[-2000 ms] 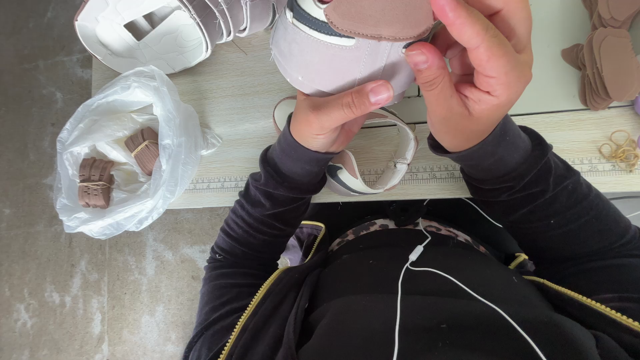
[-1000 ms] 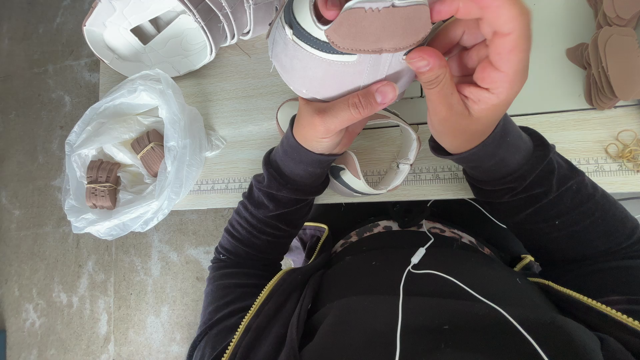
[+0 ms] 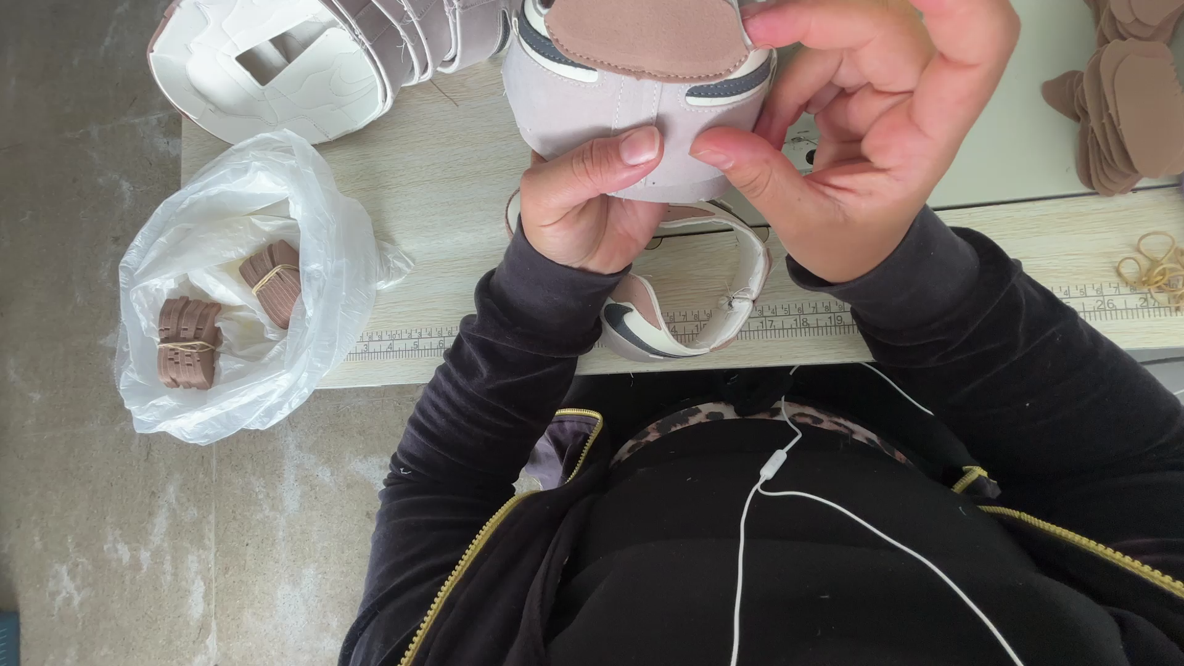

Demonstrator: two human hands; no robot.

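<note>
A pale grey shoe upper (image 3: 592,106) with a brown stitched panel (image 3: 647,37) and dark stripes is held up at the top of the head view. My left hand (image 3: 597,199) grips its lower edge, thumb on the outside near the centre seam. On its right side, my right hand (image 3: 860,120) has its thumb against the grey face and its index finger at the brown panel's edge; the other fingers are partly behind. Below my hands, another upper piece (image 3: 708,328), curved into a loop, lies at the table's front edge.
Stacked shoe uppers (image 3: 277,69) lie at the upper left. A plastic bag (image 3: 342,231) holds rubber-banded brown bundles (image 3: 188,342). Brown cut pieces (image 3: 1138,106) are piled at the right, above loose rubber bands (image 3: 1156,268). A printed ruler (image 3: 407,344) runs along the table (image 3: 444,222).
The held upper has turned, so both dark stripes and the centre seam now face the camera. Both hands keep their hold on it.
</note>
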